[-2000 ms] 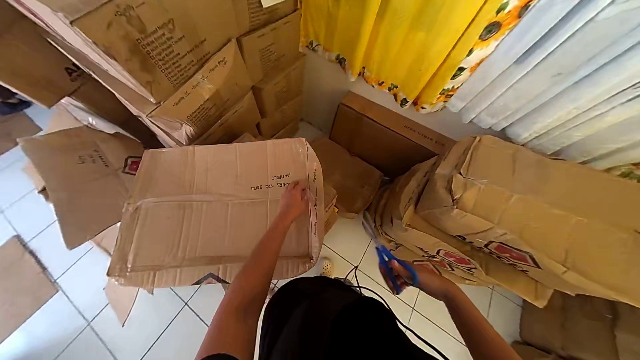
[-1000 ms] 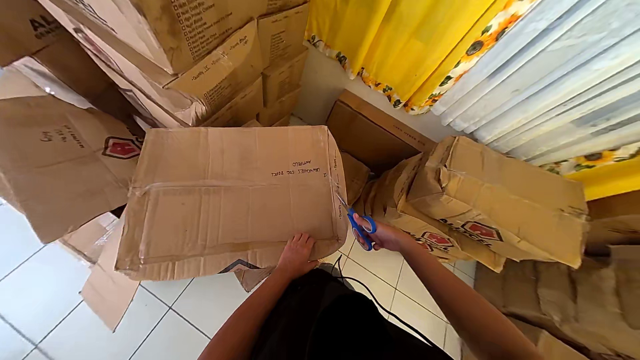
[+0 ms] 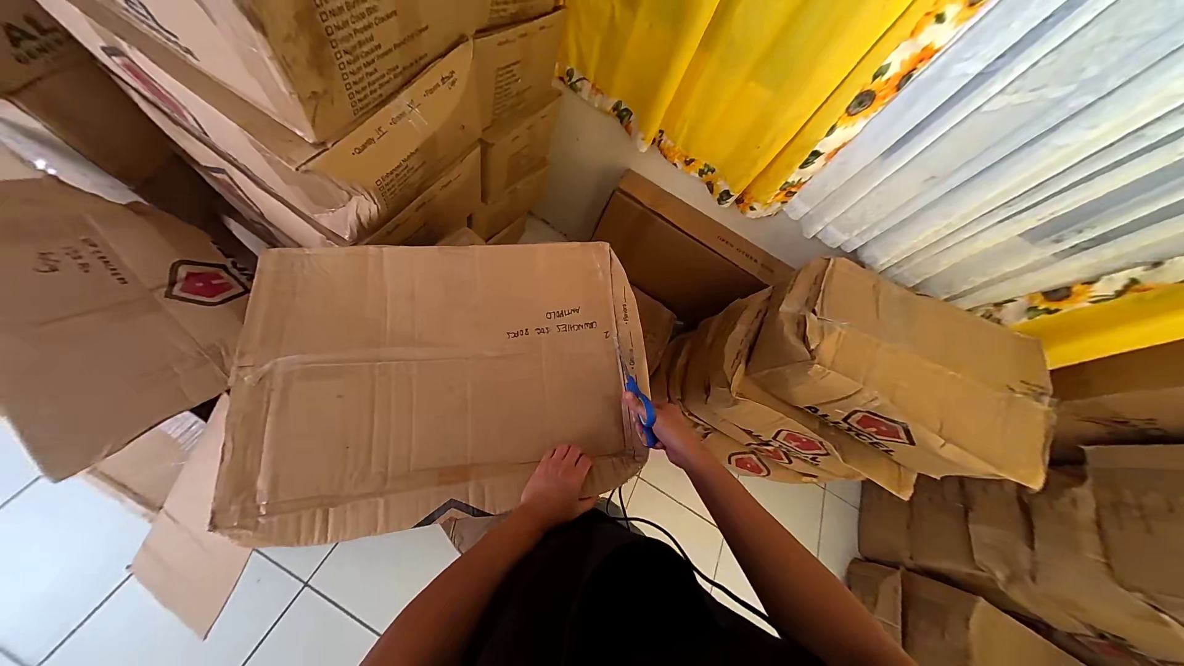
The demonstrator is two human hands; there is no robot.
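A large cardboard box (image 3: 416, 388) with handwriting on its upper face lies in front of me. My left hand (image 3: 559, 481) rests on its near edge, right of the middle, with the fingers bent over the cardboard. Blue-handled scissors (image 3: 646, 416) are in my right hand (image 3: 668, 433), at the right edge of the box. Their blades lie along the seam between the upper face and the narrow right side. Part of the blades is hard to make out, so I cannot tell whether the tips are inside the cardboard.
Stacked cardboard boxes (image 3: 398, 139) stand at the back left, and a flattened carton (image 3: 102, 314) leans at the left. Folded cartons (image 3: 906, 361) are stacked at the right, with more (image 3: 999, 546) at the lower right. Yellow curtains (image 3: 731, 83) hang behind. A black cable (image 3: 684, 555) runs beside me.
My left hand has moved from the handwriting on the box's upper face to its near edge. My right hand has brought the scissors from the right of the box to its right edge.
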